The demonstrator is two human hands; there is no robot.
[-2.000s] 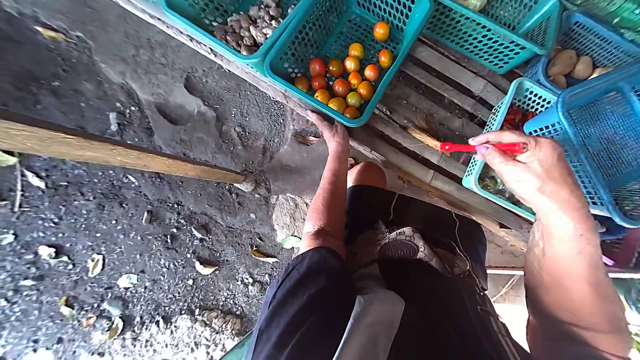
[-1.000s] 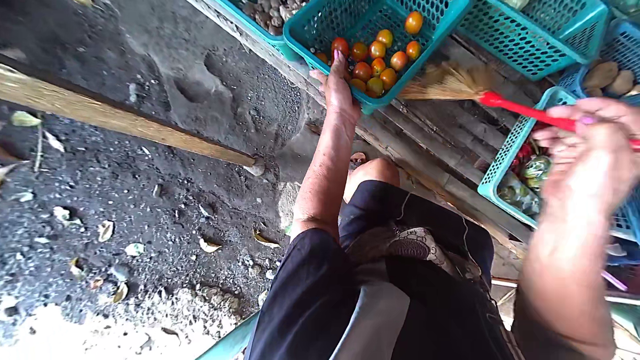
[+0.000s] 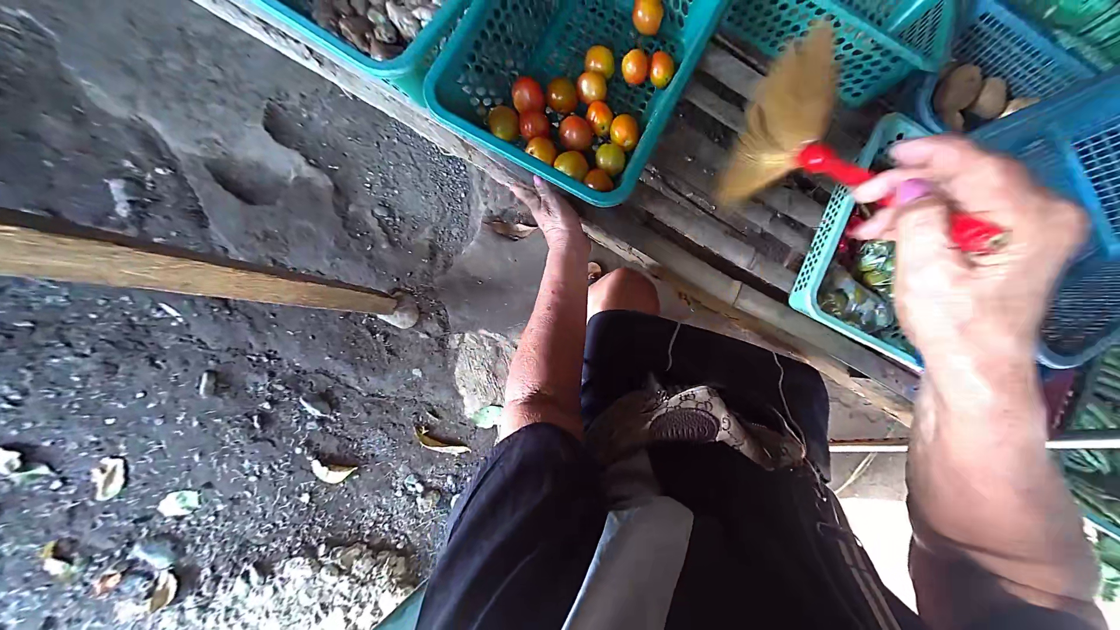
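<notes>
My right hand (image 3: 971, 219) grips the red handle of a small hand broom (image 3: 779, 114), whose straw bristles are fanned over the slatted bamboo bench (image 3: 735, 232). My left hand (image 3: 556, 210) rests against the near corner of a teal plastic basket (image 3: 577, 191), its fingers partly hidden below the rim. Red, orange and yellowish tomatoes (image 3: 575, 133) lie in that basket. Just left of my right hand, a lighter green basket (image 3: 809, 262) holds packaged goods, partly covered by the hand.
Another teal basket (image 3: 411, 66) with brown root-like produce adjoins the tomatoes. Blue baskets (image 3: 1085, 289) stand at the right, one holding brown tubers (image 3: 962, 92). A wooden post (image 3: 192, 276) reaches in from the left over rough ground with fallen leaves.
The broom's bristles, beside the tomato basket one second ago, are now farther right and raised, fanned out. My left hand has slipped lower at the tomato basket's corner.
</notes>
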